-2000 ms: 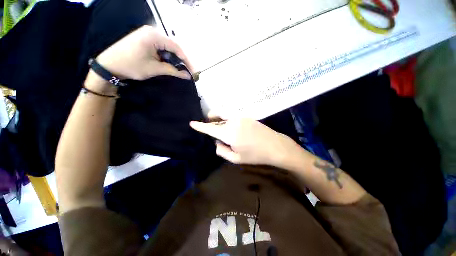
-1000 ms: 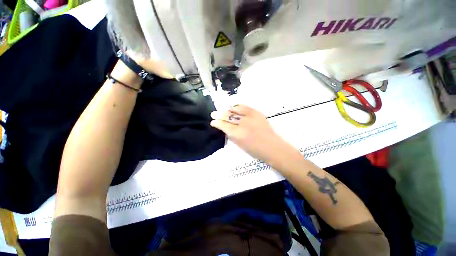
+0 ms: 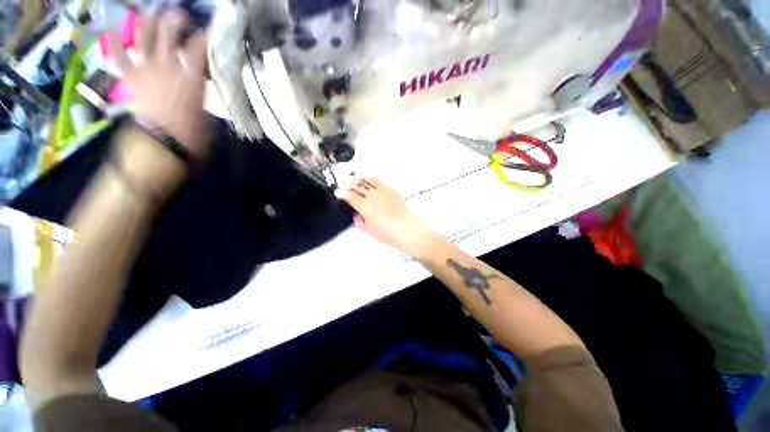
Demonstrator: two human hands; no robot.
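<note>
The black garment piece point(image 3: 253, 202) lies spread on the white table, left of and under the presser foot point(image 3: 328, 173) of the white sewing machine point(image 3: 439, 63). My right hand point(image 3: 382, 213) is beside the foot, its fingertips on the garment's right edge; the fingertips are partly hidden. My left hand point(image 3: 165, 76) is raised at the upper left, blurred, near the machine head's left side. Its fingers look spread, and I see nothing held in it. The scissors point(image 3: 519, 160), with red and yellow handles, lie right of the needle area.
A green basket point(image 3: 69, 110) with pink thread cones point(image 3: 118, 38) is at the upper left. A brown box-like object point(image 3: 692, 67) stands at the upper right. Dark cloth point(image 3: 616, 329) and a green cloth point(image 3: 692, 261) are below the table's right side. Ruler marks run along the table front.
My left hand has left the cloth by the needle and moved up and left. My right hand stays at the garment edge by the foot. The view has shifted, showing more of the machine's right end.
</note>
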